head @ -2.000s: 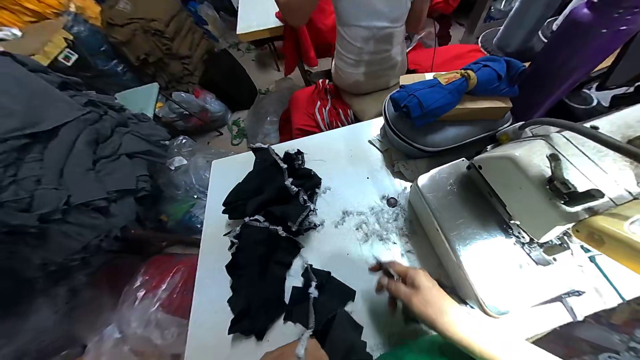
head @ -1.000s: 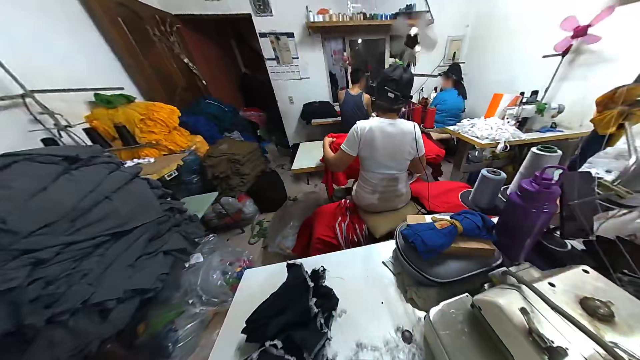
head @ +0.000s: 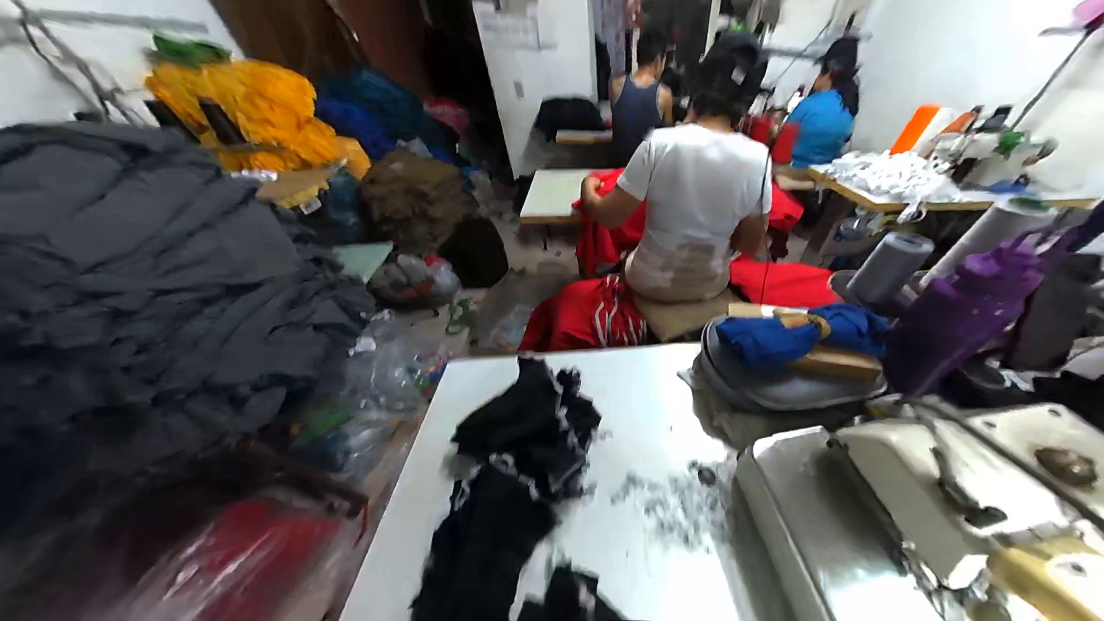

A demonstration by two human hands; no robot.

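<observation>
Neither of my hands shows in the head view now. Black fabric pieces with pale, frayed stitched edges (head: 509,483) lie in a loose chain down the left part of the white table (head: 638,388). Another black piece (head: 569,595) is cut off by the bottom edge of the view. Grey lint (head: 673,509) is scattered on the tabletop between the fabric and an industrial sewing machine (head: 828,526), which stands at the lower right.
A large heap of dark grey fabric (head: 155,285) rises at left, with clear plastic bags (head: 388,371) beside it. A grey case (head: 776,384) carrying blue cloth (head: 793,341) sits at the table's far edge, near a purple bottle (head: 966,310). Several people sit working beyond.
Two seconds ago a hand was over the table beside the machine and another at the bottom edge by the black pieces; neither is visible now. The view has tilted up, then partly back down.
</observation>
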